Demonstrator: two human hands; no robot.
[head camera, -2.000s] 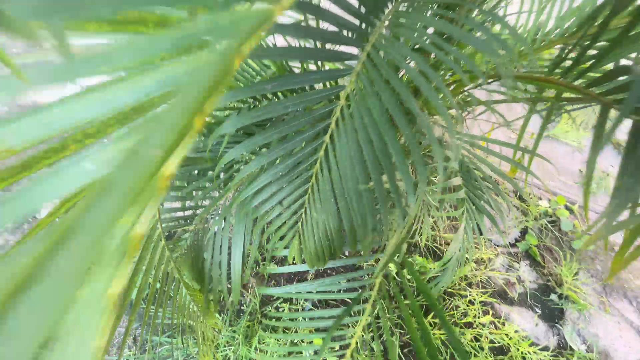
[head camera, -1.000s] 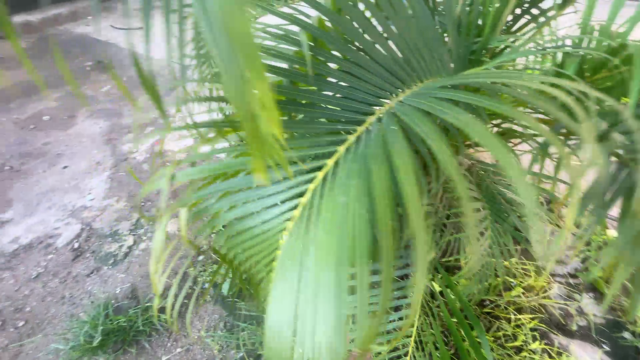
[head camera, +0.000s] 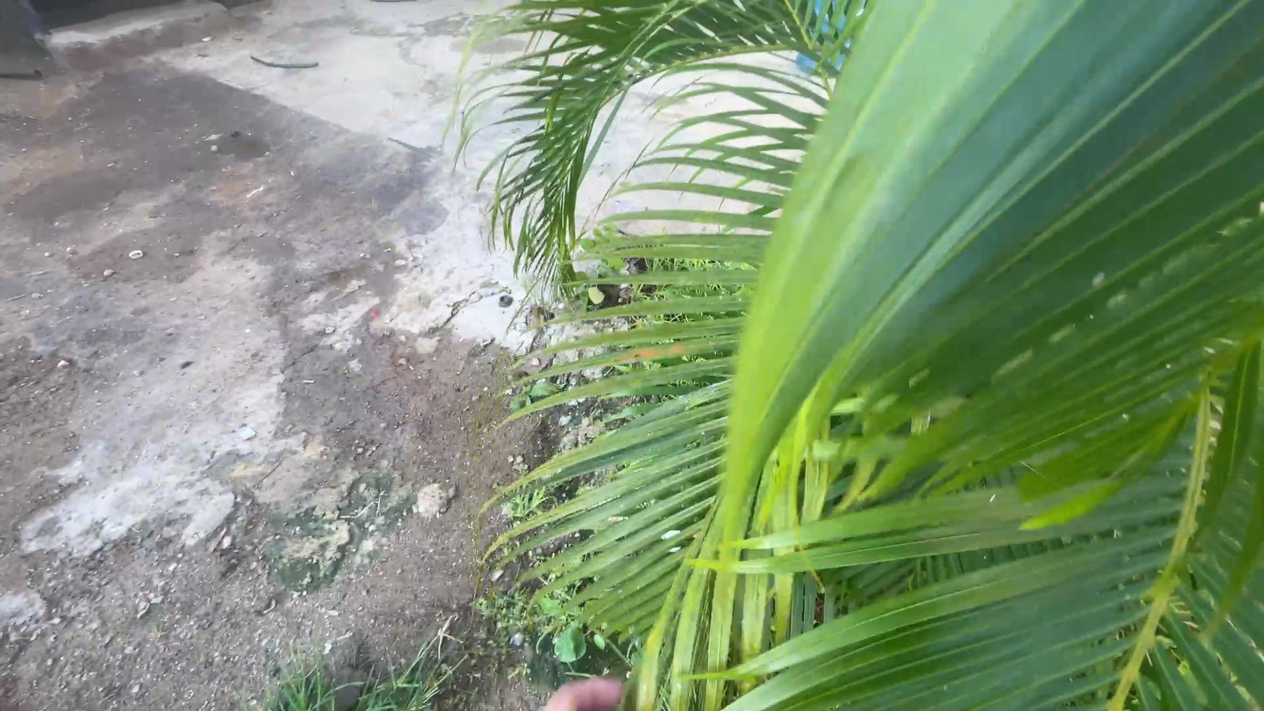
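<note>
Only a blurred bit of a finger shows at the bottom edge, apparently of my left hand (head camera: 585, 695), beside the lower ends of long, bunched palm leaflets (head camera: 726, 602). Whether it grips them cannot be seen. My right hand is not in view. A large green palm frond (head camera: 948, 257) rises close to the camera and fills much of the right side. Behind and below it spread more palm fronds (head camera: 632, 494), with a yellow-green midrib (head camera: 1175, 563) at the lower right.
Rough ground of soil and worn concrete (head camera: 197, 346) lies to the left. Grass tufts (head camera: 365, 686) and small weeds (head camera: 570, 642) grow by the palm's base. A drooping frond (head camera: 563, 128) hangs at the top centre, near a blue object (head camera: 825, 35) partly behind leaves.
The view has swung left, showing more ground. A bit of a finger now shows at the bottom edge; none showed earlier. The near leaflets now stand upright in a bunch.
</note>
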